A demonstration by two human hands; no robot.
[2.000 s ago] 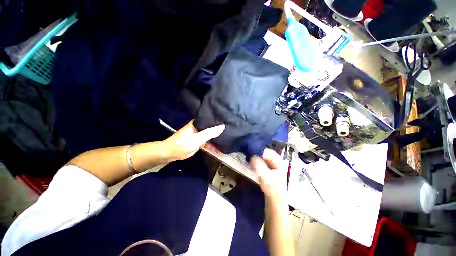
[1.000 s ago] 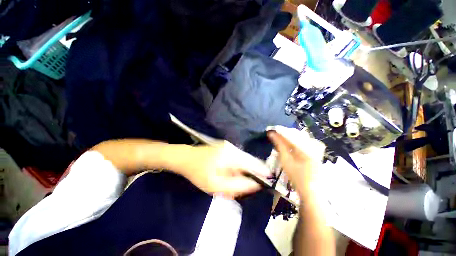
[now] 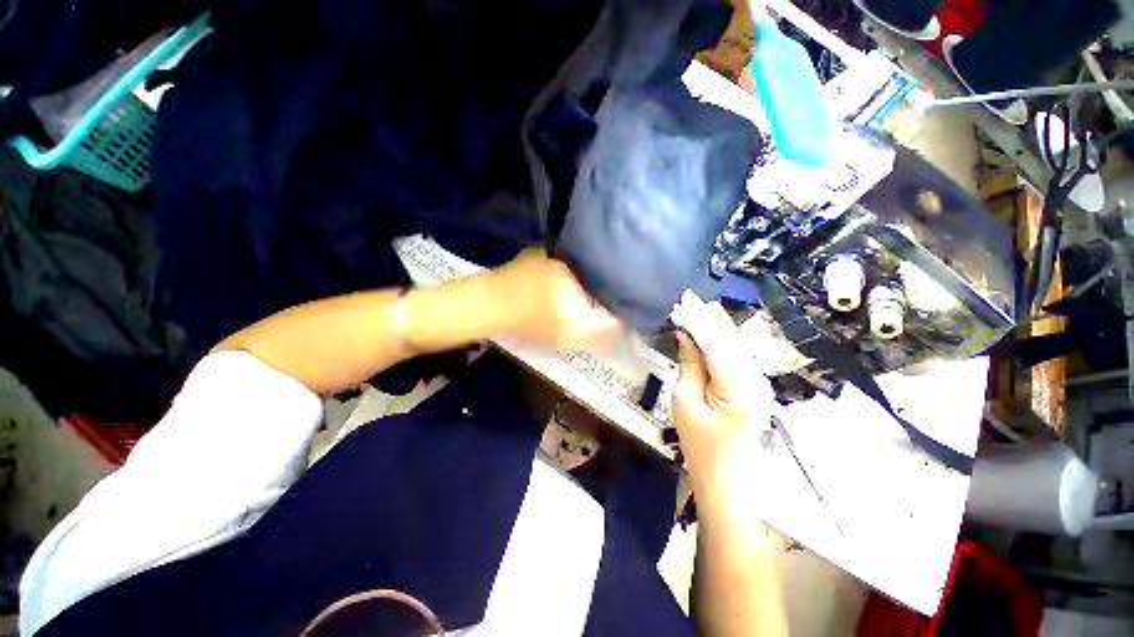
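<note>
A dark garment panel (image 3: 653, 187) lies bunched at the left side of the overlock machine (image 3: 914, 274), reaching up to its needle area. My left hand (image 3: 560, 305) is blurred at the panel's lower left edge, over the table's front edge; its fingertips are not clear. My right hand (image 3: 715, 367) pinches the panel's lower edge just in front of the needle area, thumb and fingers together. A small piece of blue cloth (image 3: 739, 291) shows between the panel and the machine. The presser foot is hard to make out.
A dark garment pile (image 3: 336, 162) fills the left. A turquoise basket (image 3: 118, 149) stands at far left. The white table (image 3: 871, 498) bears a thin metal tool (image 3: 808, 467) and a black strip (image 3: 914, 429). Black-handled scissors (image 3: 1057, 187) and a pale cone (image 3: 1051, 488) are at right.
My left hand has moved back up and left from the right wrist to the panel's edge. My right hand has moved slightly left. The panel's lower part is pulled up and bunched.
</note>
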